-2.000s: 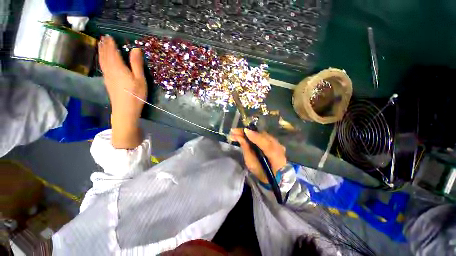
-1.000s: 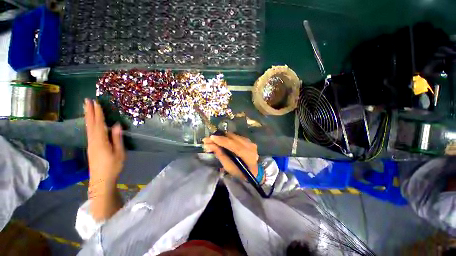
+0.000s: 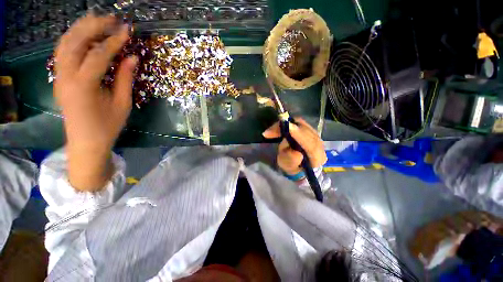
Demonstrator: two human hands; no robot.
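Observation:
My right hand [image 3: 300,146] holds the black soldering iron [image 3: 297,144]; its silver shaft points up to the near rim of the tan tip-cleaning pot [image 3: 269,52]. My left hand [image 3: 94,93] is blurred, fingers apart, over the left part of the pile of small red parts [image 3: 144,55]; whether it holds a part I cannot tell. The gold-white pile [image 3: 190,63] lies just right of it. The small round clear fixture [image 3: 228,110] sits on the mat below, with a tiny shiny piece on it. Thin solder wire [image 3: 157,134] runs along the mat's near edge.
The pocketed tray [image 3: 237,14] lies beyond the piles. The black fan with its spiral guard [image 3: 356,91] stands right of the pot. A solder spool [image 3: 463,110] is at the far right. Tan scraps [image 3: 263,99] lie near the fixture. Another person's pale sleeve [image 3: 474,176] shows at right.
My left hand has moved up from the near mat edge over the red pile. My right hand has moved the iron rightward from the fixture to the pot. The view has also shifted.

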